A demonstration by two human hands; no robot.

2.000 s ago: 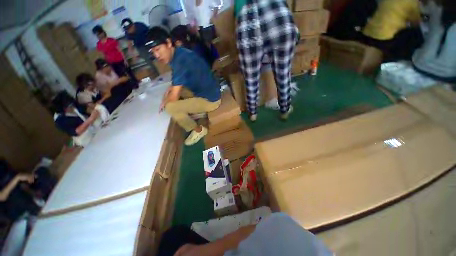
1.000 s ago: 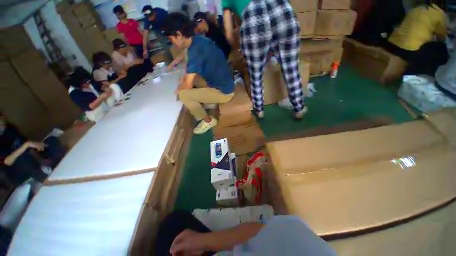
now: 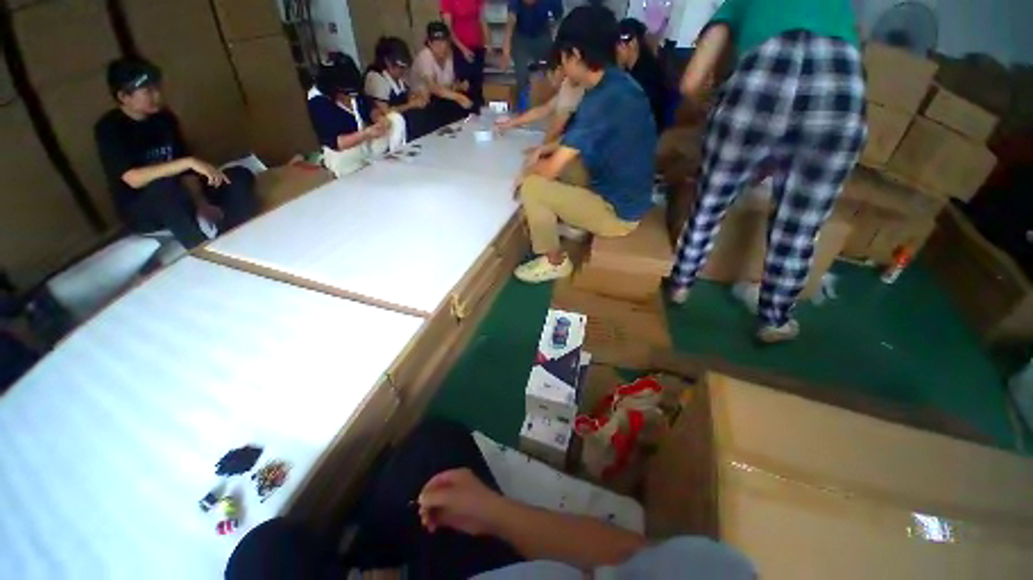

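My right hand [image 3: 457, 502] is over my dark-clothed lap, fingers curled and thumb and fingertips close together. A tiny dark speck shows at the fingertips; I cannot tell whether it is a held piece. My left hand is not recognisable in view. On the white-covered table [image 3: 136, 397], left of my lap, lie a dark pile of small parts [image 3: 239, 459] and a brown-orange pile [image 3: 272, 478] beside it. Nearer me are a small black-and-white piece [image 3: 211, 499], a yellow-green piece [image 3: 230, 508] and a red or pink piece [image 3: 227, 526].
Printed white boxes [image 3: 555, 385] and a red-and-tan bag [image 3: 623, 425] stand beyond my lap. A large cardboard box [image 3: 861, 476] is at right. A person in blue [image 3: 606, 147] sits at the table's right side; another in checked trousers [image 3: 782, 147] bends over. Several people sit along the far side.
The view has swung left and down, so the small piles on the near table now show. My right hand has come further into view over my lap.
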